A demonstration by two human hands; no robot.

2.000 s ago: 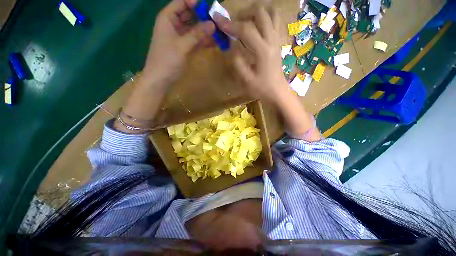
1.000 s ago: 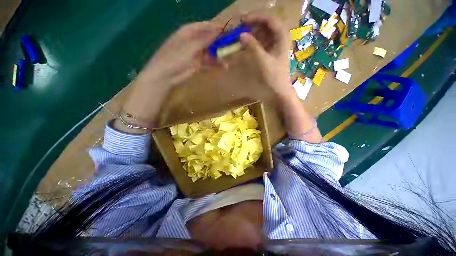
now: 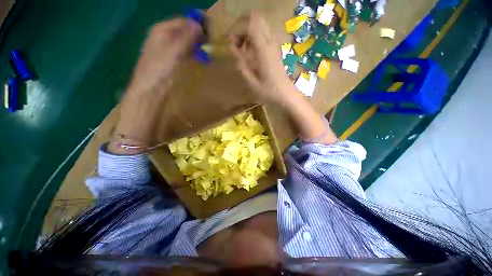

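My left hand (image 3: 167, 48) is at the upper left of the bench, blurred, and holds a blue battery pack (image 3: 200, 52) by its side. A small pale patch shows near the pack's lower end. My right hand (image 3: 259, 59) is to the right of the pack, apart from it, with fingers bent; whether it pinches something small cannot be told. An open cardboard box (image 3: 279, 156) stands against my body, with pale yellow paper squares (image 3: 226, 153) in it.
A pile of green boards (image 3: 323, 47), orange-yellow pieces (image 3: 296, 23) and white pads (image 3: 306, 84) lies at upper right on the brown bench (image 3: 372, 48). Blue packs (image 3: 20, 66) lie on the green surface (image 3: 70, 70) at left. A blue stool (image 3: 421, 86) stands at right.
My hands have moved apart; the blue pack has gone left with my left hand, and my right hand is off it. The view has shifted slightly, moving the box and pile left.
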